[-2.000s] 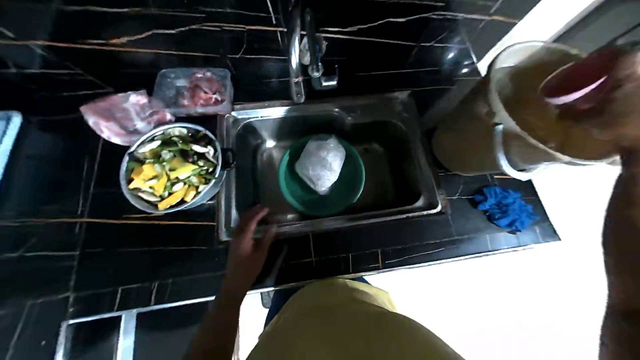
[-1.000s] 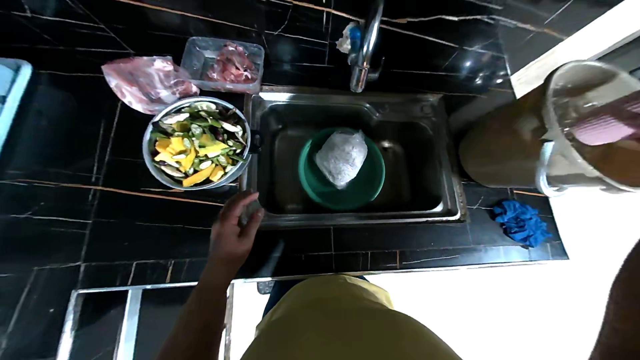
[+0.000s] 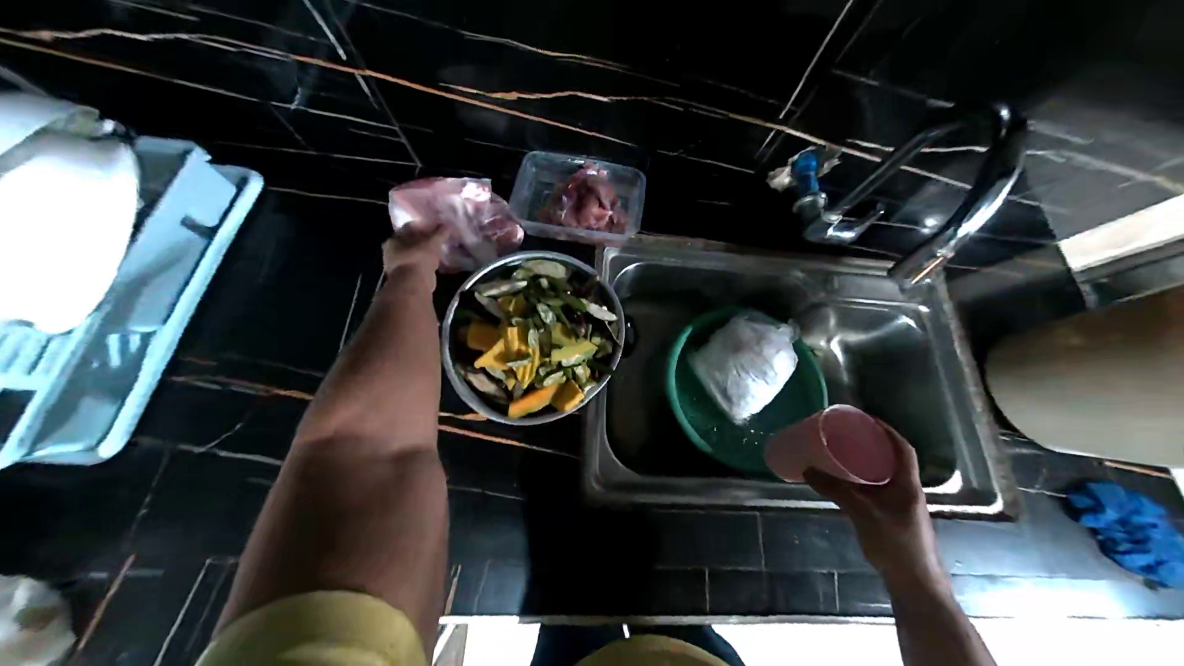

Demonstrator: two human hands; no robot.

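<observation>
My left hand (image 3: 413, 248) is on a clear plastic bag of raw meat (image 3: 467, 222) on the counter, its fingers partly hidden against the bag. Beside the bag stands a clear plastic tub (image 3: 622, 222) with raw meat (image 3: 588, 200). In front is a metal pot (image 3: 460, 388) of cut vegetables, green and yellow-orange. My right hand (image 3: 879, 499) holds a pink cup (image 3: 823, 444), tilted over the near edge of the green basin (image 3: 683, 398). That basin sits in the steel sink (image 3: 860, 370) and holds a white, frosty-looking plastic bag (image 3: 747, 364).
A light-blue dish rack (image 3: 166, 305) with white dishes stands at the left. A chrome faucet (image 3: 971, 203) rises behind the sink, next to a blue-handled valve (image 3: 807, 176). At the right are a large bucket (image 3: 1091, 379) and a blue cloth (image 3: 1128, 532).
My left hand has moved from near the sink's front left corner to the bagged meat. The pink cup has come from the bucket to over the sink. The view has shifted left.
</observation>
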